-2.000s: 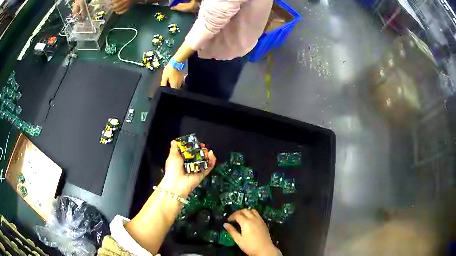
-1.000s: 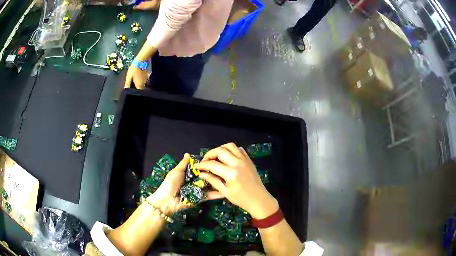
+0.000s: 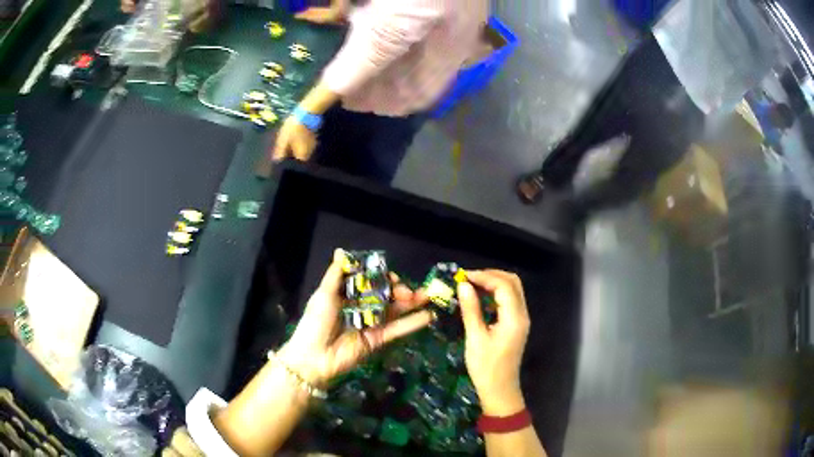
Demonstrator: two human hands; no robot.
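Note:
My left hand (image 3: 332,335) is palm up above the black tray and holds several populated circuit boards (image 3: 366,287), green with yellow, white and black blocks. My right hand (image 3: 498,335) pinches one more populated circuit board (image 3: 441,286) between thumb and fingers, just right of the left hand's fingers. Below both hands, many small green circuit boards (image 3: 428,379) lie heaped in the black parts tray (image 3: 571,294). The view is somewhat blurred.
A black mat (image 3: 134,178) bears a short row of populated boards (image 3: 185,232). A tan shallow tray (image 3: 55,308) and a clear plastic bag (image 3: 116,402) lie at lower left. A person's hand (image 3: 294,141) is at the tray's far corner. Another person's legs (image 3: 607,134) are in the aisle.
My right hand has moved right, away from my left palm, with one board in its fingers. A second person has come closer on the right.

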